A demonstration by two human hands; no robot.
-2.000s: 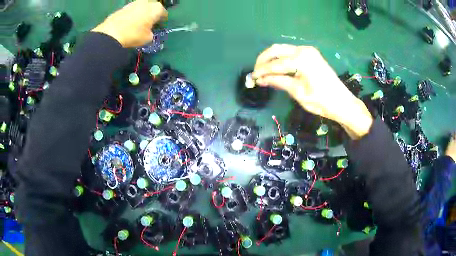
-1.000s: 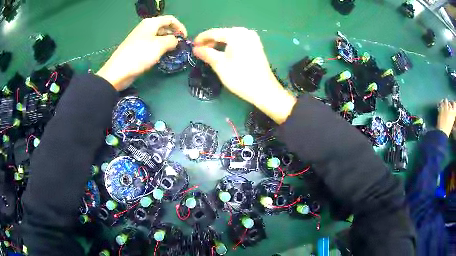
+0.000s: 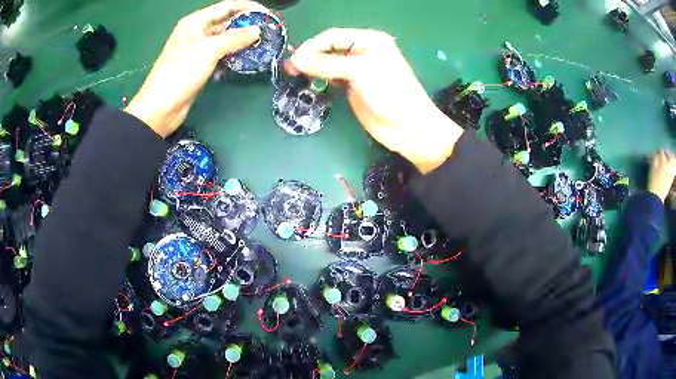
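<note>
My left hand [image 3: 204, 55], bare, holds a round blue circuit board [image 3: 259, 44] by its left side at the top of the view, thumb on its face. My right hand [image 3: 367, 81] is just right of it, thumb and fingertips pinched at the board's lead wires; the exact thing pinched is too small to tell. A black housing [image 3: 300, 109] with a green capacitor [image 3: 319, 86] hangs or lies just below, between the hands. A pale wire runs from the board down to this housing.
Black housings [image 3: 293, 209] with green capacitors and red leads spread below on the green bench [image 3: 437, 26]. Two blue boards [image 3: 180, 269] lie at lower left. More units are heaped left and right. Another person's hand [image 3: 662, 174] shows at the right edge.
The board in my left hand has tilted, so its blue face shows more. The housing below it has turned to show its round face. My right hand stays close beside them.
</note>
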